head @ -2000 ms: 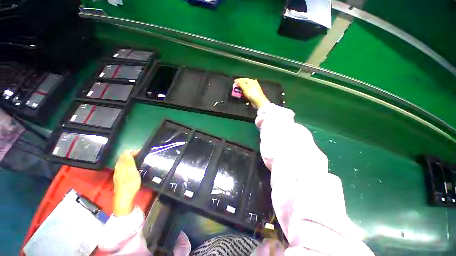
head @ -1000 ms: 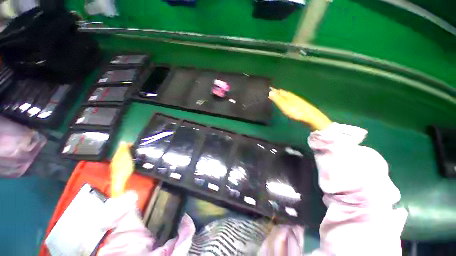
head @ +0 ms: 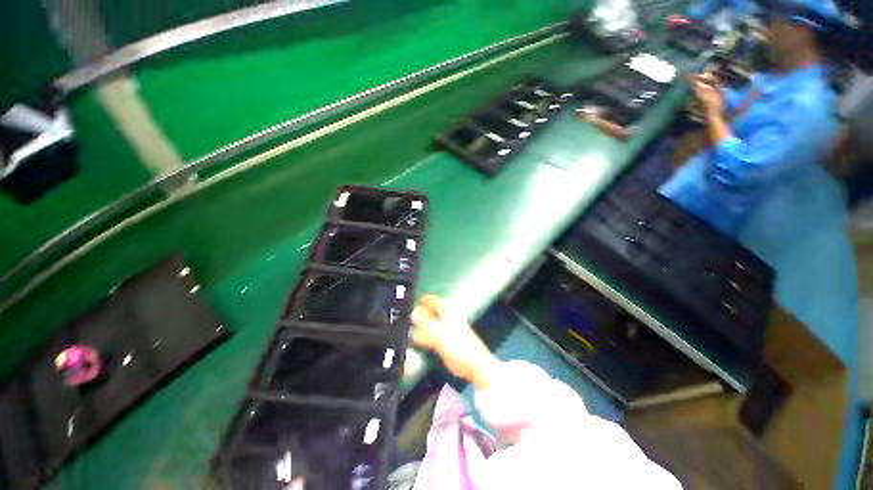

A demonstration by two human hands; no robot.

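A long black phone tray (head: 330,330) lies at a slant in front of me, its slots holding glossy dark phones with small white marks. My right hand (head: 452,340) is at the tray's right long edge, its fingertips against the rim; it appears to grip it, though the view is blurred. A small pale patch at the bottom edge of the picture, on the tray's near end, may be a fingertip of my left hand; the rest of that hand is out of the picture. The second tray (head: 144,330) lies at the left with a pink counter (head: 78,365) on it.
Another phone tray (head: 503,124) lies farther along the green bench (head: 536,206), with more trays beyond. Stacked black trays (head: 660,258) stand low at the right, above a brown surface. A person in blue (head: 785,134) is at the bench, upper right.
The view has swung right. The phone tray now lies at an angle to the second tray. My right hand has come from beyond the second tray to the phone tray's edge. The red crate has left view.
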